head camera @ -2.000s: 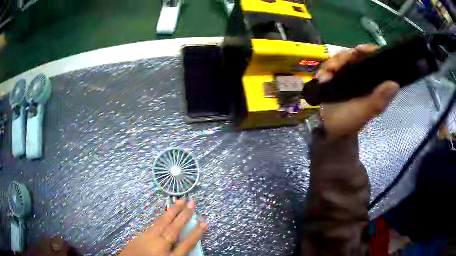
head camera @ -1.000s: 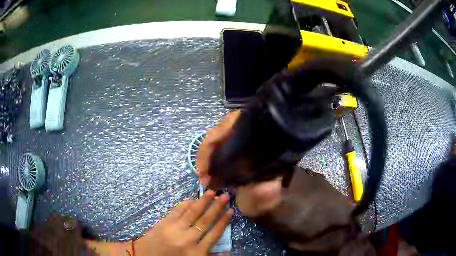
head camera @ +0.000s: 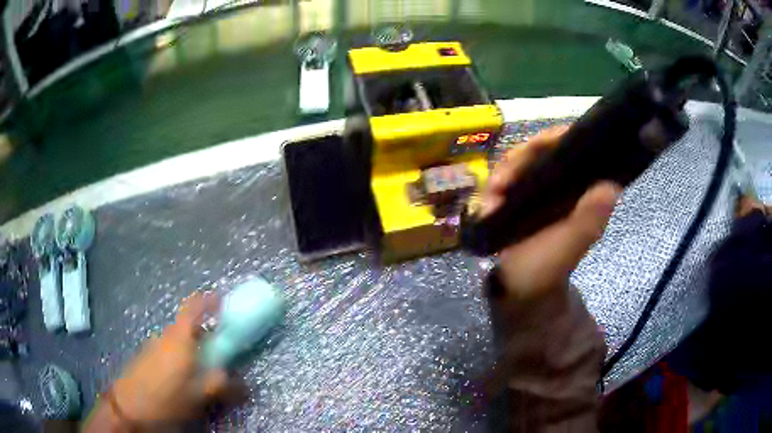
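My right hand (head camera: 550, 224) is closed around the black electric screwdriver (head camera: 584, 161), tilted with its lower end beside the metal block of the yellow screw feeder (head camera: 406, 232). Whether the tip touches the block cannot be told. My left hand (head camera: 173, 364) holds a pale blue-green handheld fan (head camera: 251, 311) at the lower left, its smooth round side up. The hand and fan are blurred, and the fan's handle is mostly hidden by the hand.
A smartphone (head camera: 326, 199) lies left of the feeder. Two fans (head camera: 76, 292) lie at the left, another (head camera: 61, 391) below them. Dark parts lie at the left edge. The green conveyor (head camera: 212, 93) runs behind with fans on it. A black cord (head camera: 677, 262) hangs at the right.
My right hand has moved the screwdriver from over the fan back to the feeder. My left hand has moved left with the fan, which now shows its smooth side instead of its grille.
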